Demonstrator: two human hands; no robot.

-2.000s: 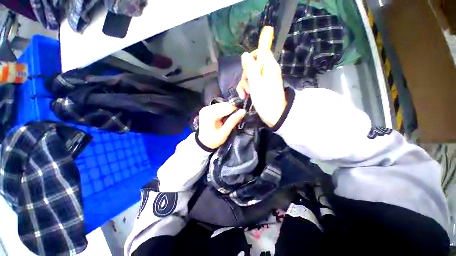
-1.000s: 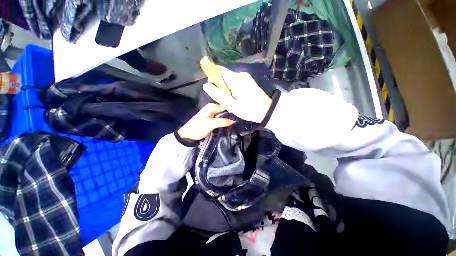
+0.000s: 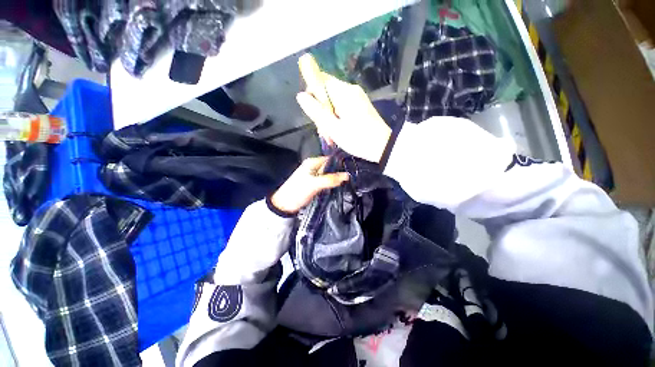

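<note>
A dark garment with a plaid edge and grey inside [image 3: 341, 244] lies bunched on the lap. My left hand [image 3: 307, 185] pinches its upper edge between thumb and fingers. My right hand [image 3: 348, 118] is closed around a small tool with a yellow handle [image 3: 312, 72], whose end sticks up past the fingers. The tool's working tip is hidden at the cloth, just above my left fingertips.
A blue crate [image 3: 179, 247] stands at left, with a plaid garment [image 3: 90, 276] and dark garments [image 3: 208, 161] over it. A bottle [image 3: 36, 129] lies by it. A white table [image 3: 280, 43] holds grey garments and a black rectangle [image 3: 187, 67]. Plaid cloth [image 3: 456, 68] lies in green sacking.
My right hand with the tool has moved left and tilted, lower over the cloth than two seconds ago. My left hand still pinches the edge. The view has shifted slightly.
</note>
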